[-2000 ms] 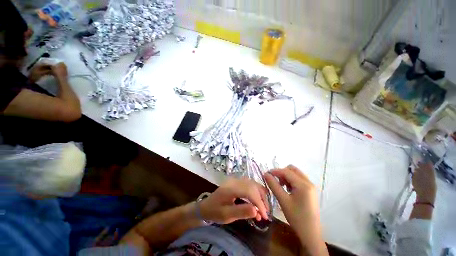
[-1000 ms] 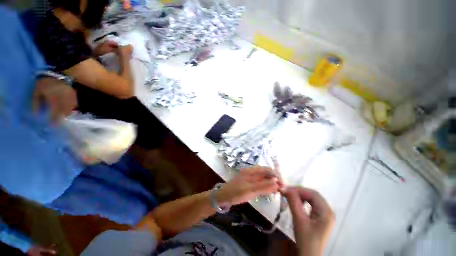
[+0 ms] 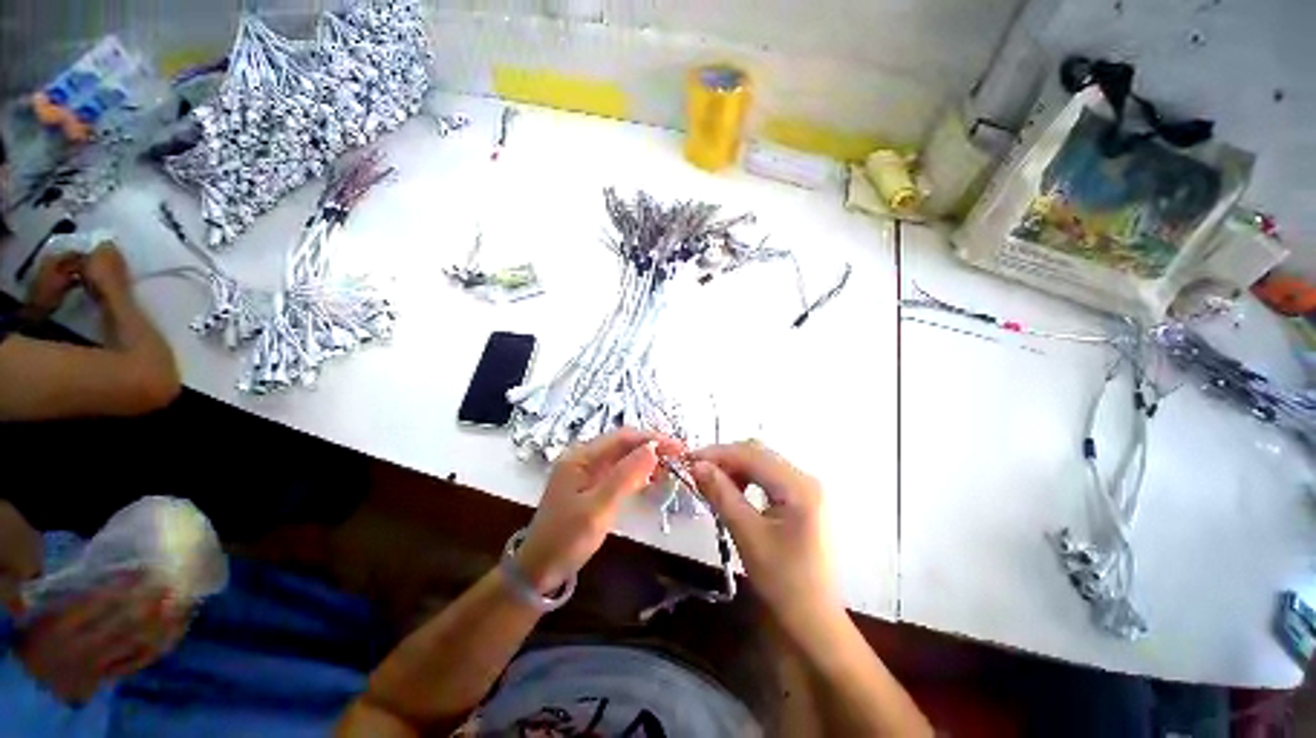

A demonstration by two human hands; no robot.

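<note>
My left hand [image 3: 589, 498] and my right hand [image 3: 765, 516] meet at the table's front edge, fingertips pinching thin wire ends. A cable [image 3: 723, 555] with dark bands hangs below the fingers, its lower end bent toward the left over my lap. The exact wires between the fingertips are too small to tell. Just beyond the hands, a fan of many white cables [image 3: 606, 353] lies on the table, dark wire ends away and white plugs near. A single cable [image 3: 821, 299] with a dark split tip lies to its right.
A phone [image 3: 497, 379] lies left of the bundle. Neighbour bundles lie at left [image 3: 306, 310] and right [image 3: 1119, 490], with a large cable pile [image 3: 310, 101] far left. A tape roll [image 3: 717, 118] and tote bag [image 3: 1104, 202] stand by the wall. People sit at left; one wears a white cap [image 3: 166, 548].
The view swung left and then back. My hands stay together at the wires, now closer to the bundle's plugs. The neighbour's hand at right has left the view. The person in blue has leaned low.
</note>
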